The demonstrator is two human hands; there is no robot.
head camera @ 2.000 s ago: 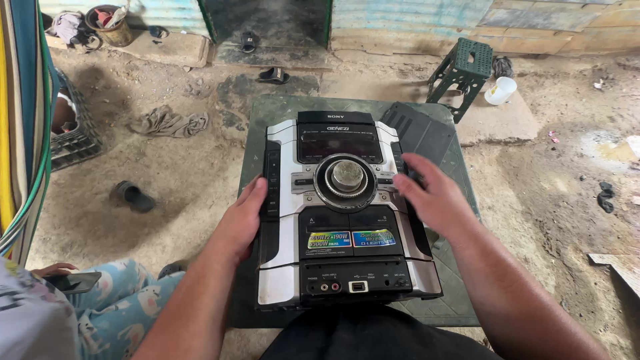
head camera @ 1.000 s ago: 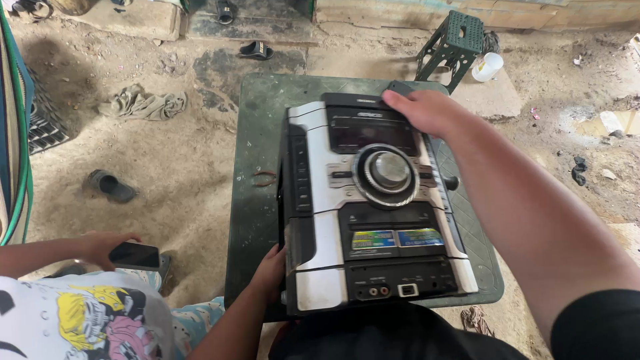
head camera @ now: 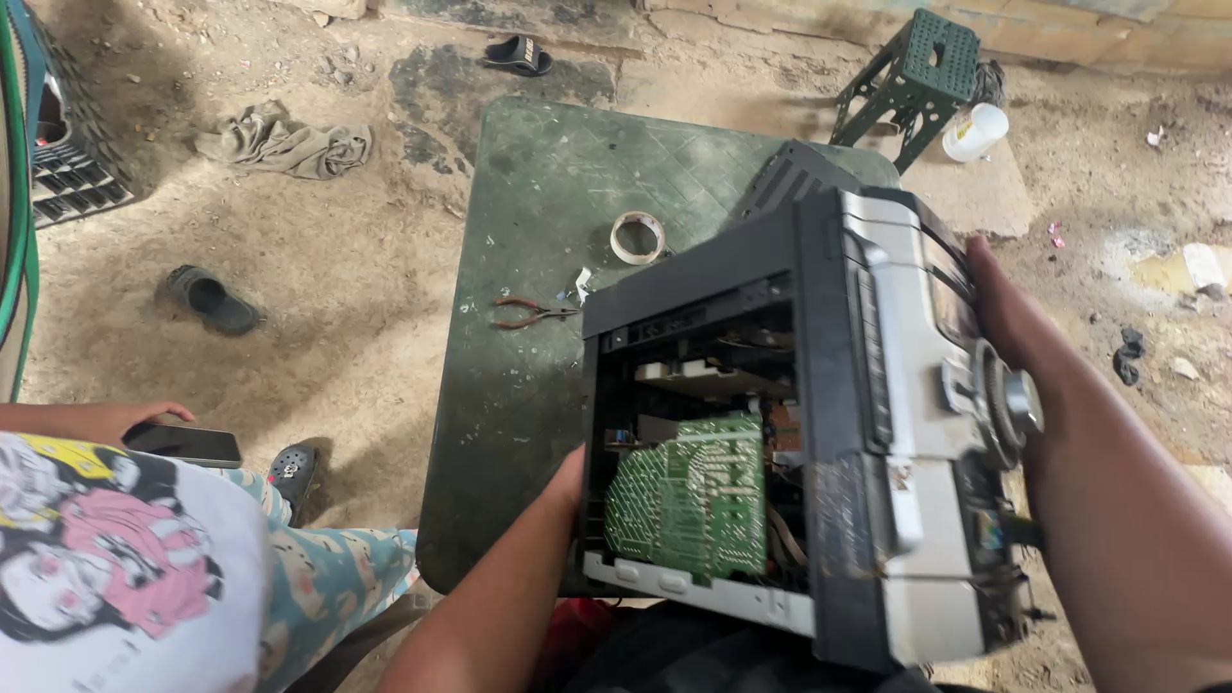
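A silver-and-black Sony stereo unit is turned so that its front faces right and its open side shows. Inside that side sit a green circuit board and some wires. My right hand grips the top front edge at the right. My left hand supports the rear at the left, its fingers hidden behind the casing. Pliers with red handles lie on the green table just left of the unit, and a roll of tape lies beyond it. A dark slotted panel rests behind the unit.
At the left sits a person with a phone in one hand. A green plastic stool and a white bucket stand beyond the table. A cloth, sandals and a black crate are on the dirt floor.
The stereo unit has turned from front facing up to front facing right, exposing its open side. The pliers and tape roll have come into sight. My right hand moved from the unit's right side to its top edge.
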